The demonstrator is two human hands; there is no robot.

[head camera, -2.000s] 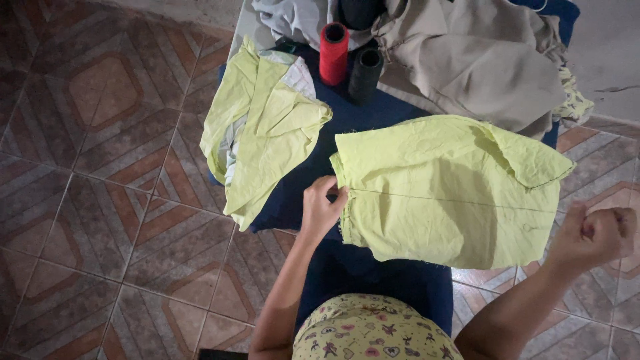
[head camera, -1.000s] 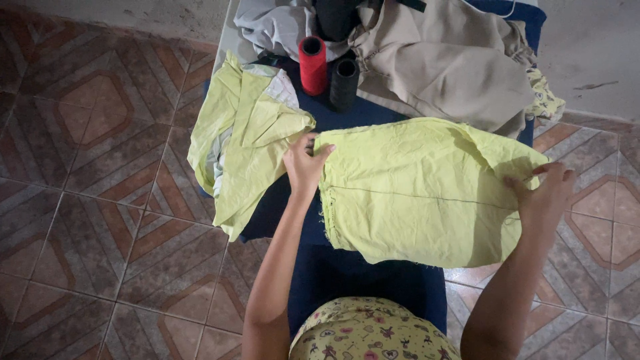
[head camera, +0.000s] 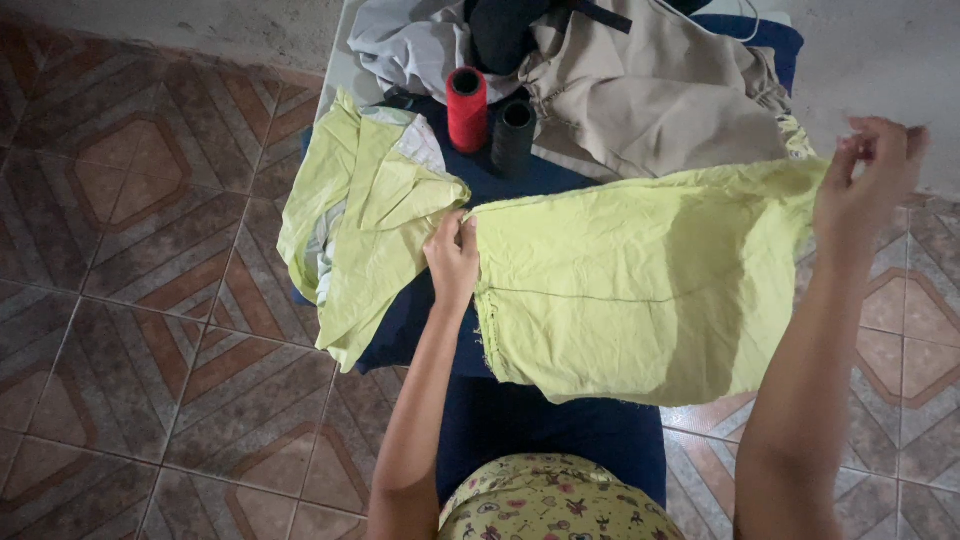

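Observation:
A yellow-green fabric piece (head camera: 637,292) with a dark seam line across it lies spread before me, its left edge frayed. My left hand (head camera: 454,259) pinches its upper left corner between thumb and fingers. At the fabric's upper right corner is my right hand (head camera: 870,176), raised and blurred; whether it grips the cloth there cannot be told. To the left, a crumpled yellow-green garment (head camera: 382,202) with pale printed cloth inside rests beside my left hand. A red thread cone (head camera: 466,112) and a black thread cone (head camera: 514,139) stand upright just above the fabric.
Beige cloth (head camera: 645,90), light grey cloth (head camera: 412,45) and a black item (head camera: 506,34) are heaped at the back, near the wall (head camera: 870,67). Dark blue cloth (head camera: 409,322) lies beneath the pieces. Patterned floor tiles (head camera: 150,315) surround the work surface.
My right hand has moved up and to the right from the fabric's right part, and that upper corner now reaches further out. My left hand still pinches the left corner.

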